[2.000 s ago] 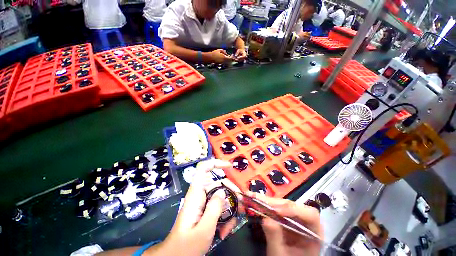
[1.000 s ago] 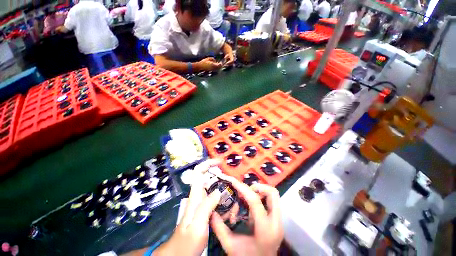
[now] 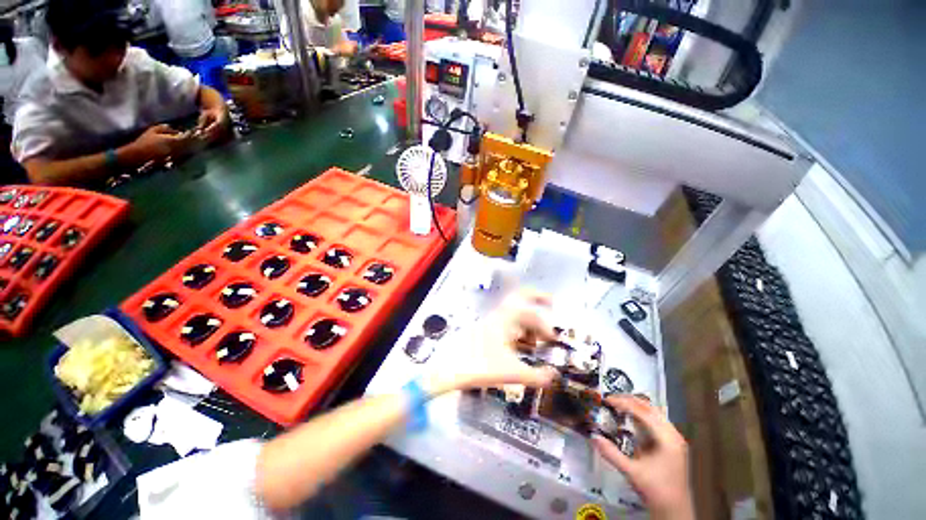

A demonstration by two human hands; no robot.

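Observation:
The press fixture (image 3: 574, 401), a dark and brown block with metal parts, sits on the white machine table. My left hand (image 3: 513, 350), with a blue wrist strap (image 3: 416, 404), is blurred and reaches across to the fixture's left and back side; whether its fingers hold anything cannot be told. My right hand (image 3: 655, 457) is at the fixture's right end, finger and thumb on either side of a dark and silver part (image 3: 617, 427). Whether this part is a round unit or belongs to the fixture is unclear. No tweezers can be made out.
The gold press head (image 3: 505, 203) hangs behind the fixture. Two dark discs (image 3: 435, 326) lie left of it. A red tray (image 3: 294, 406) of round units, a small white fan (image 3: 421, 188) and a blue bin (image 3: 152, 381) are left. A person (image 3: 112, 112) works across the belt.
The view has swung right, to the machine table. Both hands have moved from near the blue bin to the fixture. The round unit they held is no longer clearly seen.

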